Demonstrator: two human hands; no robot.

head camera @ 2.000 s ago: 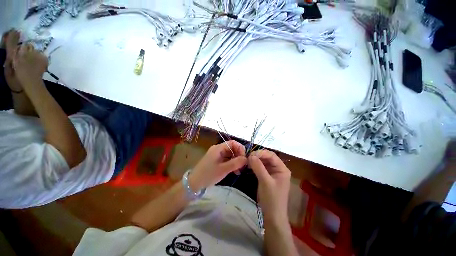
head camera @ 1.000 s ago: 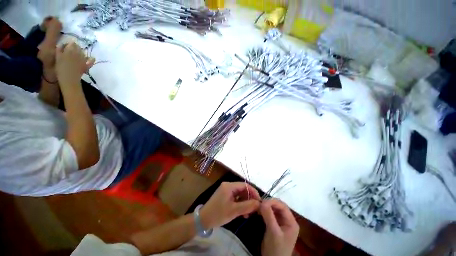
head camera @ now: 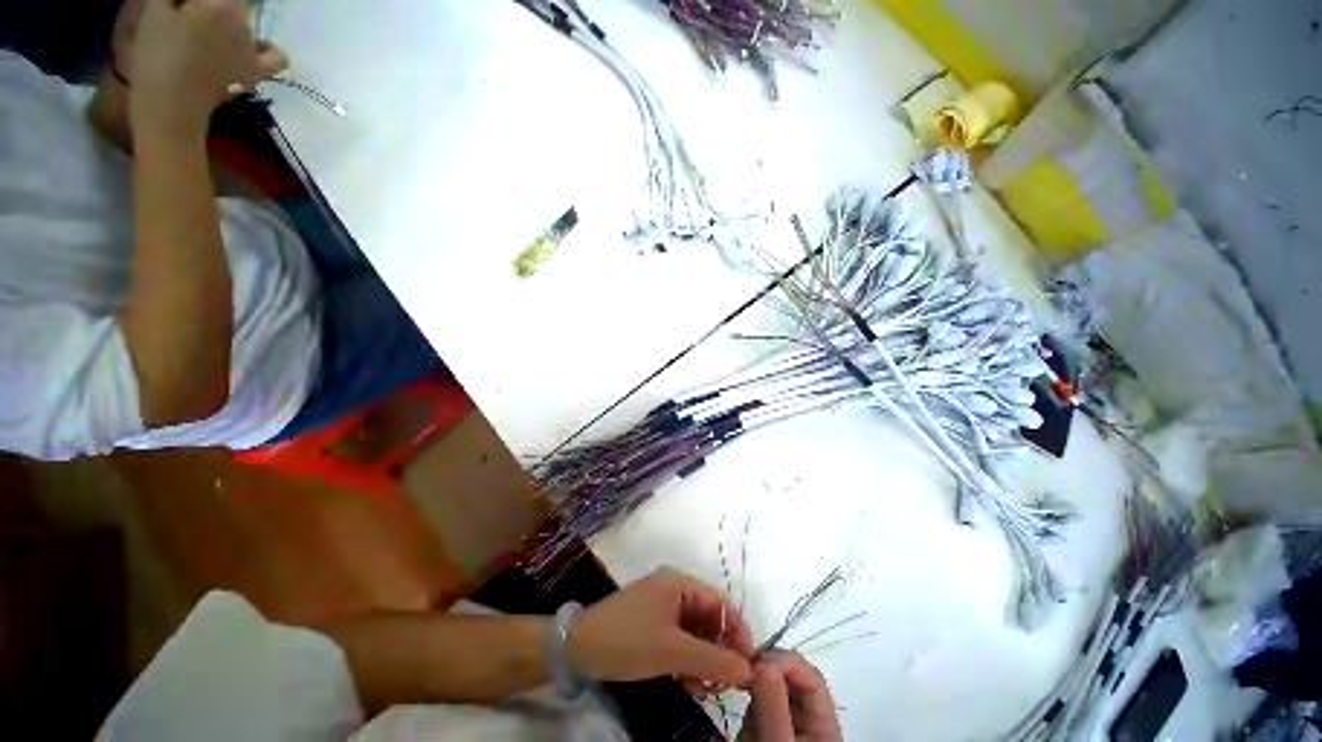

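My left hand (head camera: 664, 629), bare with a band at the wrist, pinches thin core wires (head camera: 802, 609) near the table edge. My right hand (head camera: 790, 700) meets it fingertip to fingertip on the same wires and is cut off by the bottom edge. The wires fan up and to the right from the fingertips, and a few separate strands stand up from my left fingers. Thin wire ends also hang below the hands. What exactly the fingertips grip is too small to tell.
A centre cable bundle (head camera: 783, 384) lies with dark wire ends over the table edge. A utility knife (head camera: 545, 244), a smaller cable bundle (head camera: 653, 123), a yellow roll (head camera: 979, 115), a right cable bundle (head camera: 1102, 652) and a black phone (head camera: 1150, 699) lie around. Another person's arm (head camera: 181, 247) is at left.
The camera view has turned and shifted, so the table appears rotated and my hands sit lower, with the right one now cut off. Both hands still hold the wires together.
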